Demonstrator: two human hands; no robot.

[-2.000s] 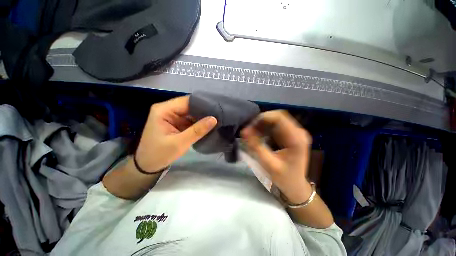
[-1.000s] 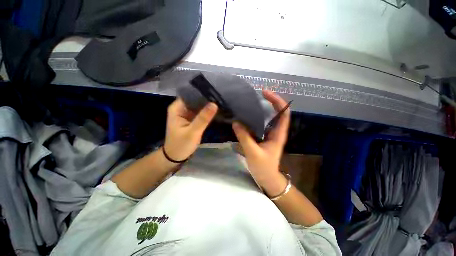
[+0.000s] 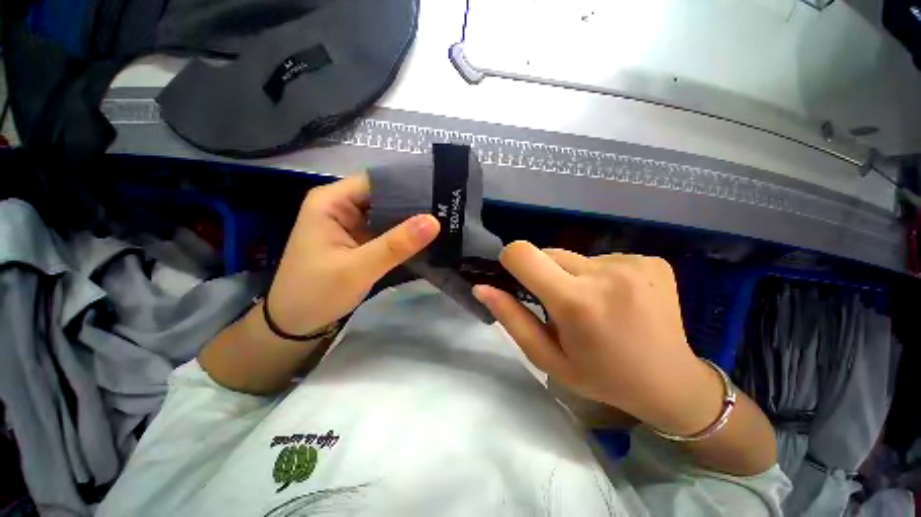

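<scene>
A small dark grey fabric piece (image 3: 399, 194) is folded in my left hand (image 3: 338, 257), whose thumb presses beside a black woven label (image 3: 451, 207) with pale lettering. The label stands upright on the piece, facing me. My right hand (image 3: 596, 318) is at the lower right of the cloth, thumb and index finger near its lower edge, with a dark slim thing partly hidden under the fingers. I cannot tell if that is a tool or cloth.
Larger dark grey pieces, one with a label (image 3: 298, 73), lie on the white table's (image 3: 626, 40) left side. A printed ruler (image 3: 566, 160) runs along its edge. Grey cloth (image 3: 151, 343) hangs at lower left; tied grey bundles (image 3: 813, 374) sit by a blue crate at lower right.
The cloth has been turned so the label faces up and reads clearly. My right hand has moved from behind the piece to its lower right. My left hand has shifted slightly left.
</scene>
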